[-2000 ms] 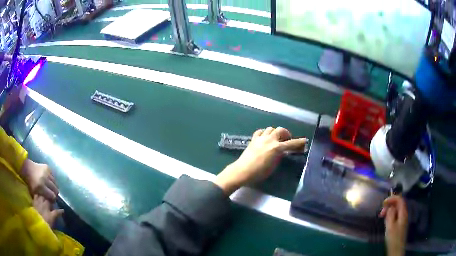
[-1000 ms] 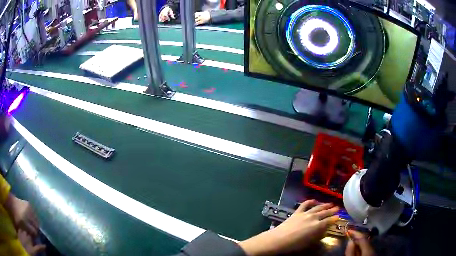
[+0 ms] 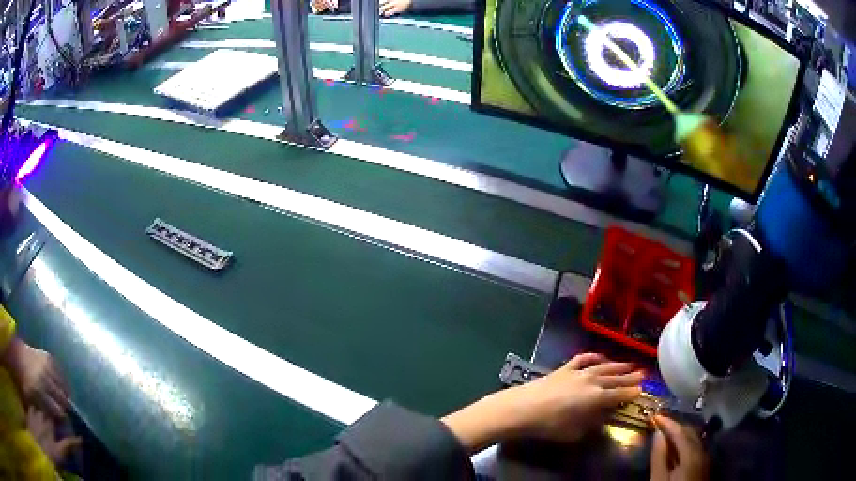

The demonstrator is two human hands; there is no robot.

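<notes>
A grey metal bar housing point(image 3: 521, 370) lies on the dark base plate under the microscope. Its right part looks gold in the light. My left hand point(image 3: 568, 399) lies across the bar's middle with the fingers towards the right and holds it; the hand hides that part. My right hand point(image 3: 680, 453), at the lower right, pinches a thin orange-tipped pick point(image 3: 655, 419) at the bar's right part. The monitor point(image 3: 610, 70) shows concentric rings with a pale yellow rod crossing the bright centre.
The white microscope head point(image 3: 682, 349) stands just right of my hands. A red divided bin point(image 3: 640, 287) is behind the plate. Another bar point(image 3: 190, 246) lies on the green belt at left. Metal posts point(image 3: 295, 75) stand behind. A person's hands point(image 3: 39, 385) are at the left edge.
My left hand and the bar have moved right, from the belt onto the plate under the microscope. The monitor went from a green blur to rings, and a rod now shows over them.
</notes>
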